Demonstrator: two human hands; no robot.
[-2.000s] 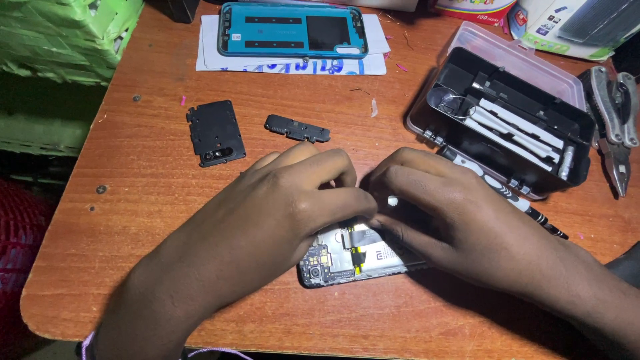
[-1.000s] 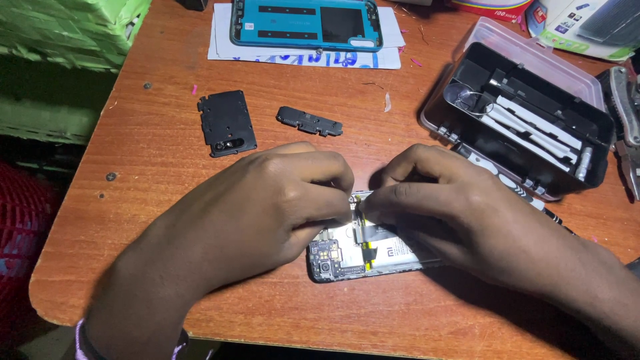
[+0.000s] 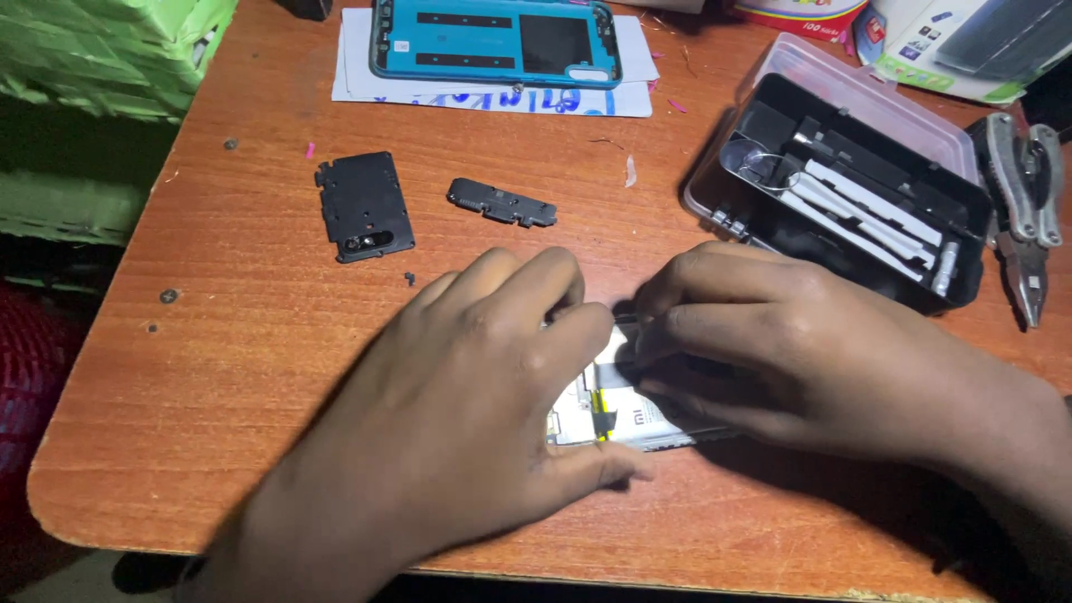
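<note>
An opened smartphone point(image 3: 653, 419) lies on the wooden table, its silver battery and yellow tape strip showing between my hands. My left hand point(image 3: 469, 402) spans the phone's left end, its thumb at the near edge and the curled fingers at the far edge. Over the battery's right part, my right hand point(image 3: 754, 352) has its fingers bent against the phone; whether they pinch a part is hidden. Beyond my left hand lie a black plastic inner cover with a camera window point(image 3: 364, 201) and a narrow black plastic bracket point(image 3: 502, 203). A tiny black piece point(image 3: 409, 278) is near the cover.
A teal phone back cover point(image 3: 469, 42) rests on white papers point(image 3: 356, 79) at the far side. On the right stand an open black tool case point(image 3: 837, 243) with white pry tools and folding multitool pliers point(image 3: 1017, 209). Product boxes are behind; green woven material point(image 3: 100, 50) is at left.
My left hand has spread over the phone's left end, with its thumb now at the near edge, and covers the camera area seen before. My right hand has shifted right, away from my left fingertips.
</note>
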